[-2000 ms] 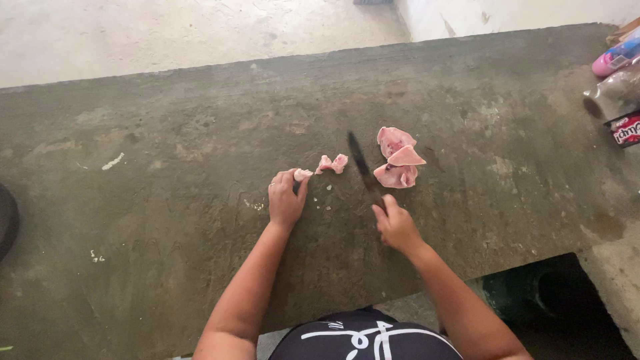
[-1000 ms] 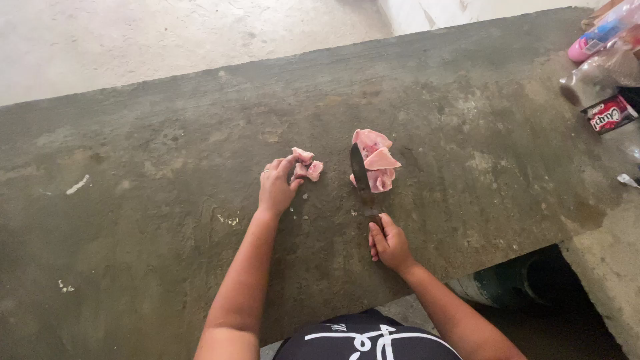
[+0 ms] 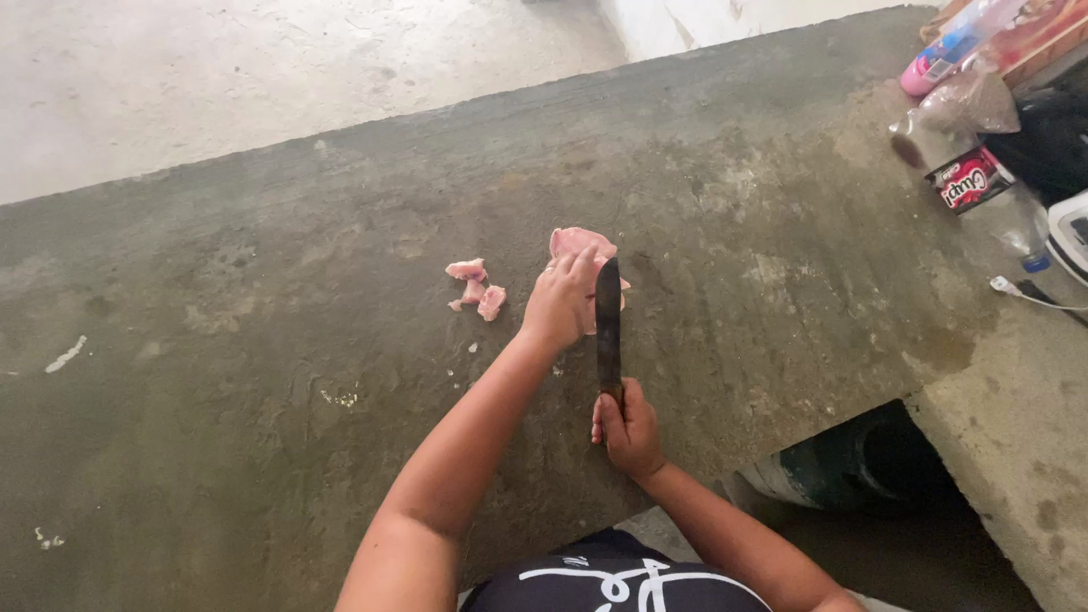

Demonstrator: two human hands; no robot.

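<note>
My right hand (image 3: 627, 429) is closed round the handle of a dark-bladed knife (image 3: 609, 327), its blade pointing away from me. Pale pink raw meat (image 3: 580, 240) lies on the grey concrete counter (image 3: 357, 229), just left of and partly under the blade. On top of the meat rests my left hand (image 3: 561, 296), fingers spread a little and covering part of it; whether the fingers grip it I cannot tell. Several small cut pieces of meat (image 3: 491, 303) lie to the left of that hand.
At the right stand or lie a clear plastic soda bottle (image 3: 1011, 217), a pink bottle (image 3: 922, 76), a plastic bag (image 3: 973, 100) and a white cable plug (image 3: 1005, 286). The counter's near edge borders a dark opening (image 3: 884, 510) at the lower right. Small scraps dot the surface.
My left hand has left the small pieces and moved right onto the larger meat. The knife, earlier angled to the upper left, now points nearly straight away from me along the meat's right side.
</note>
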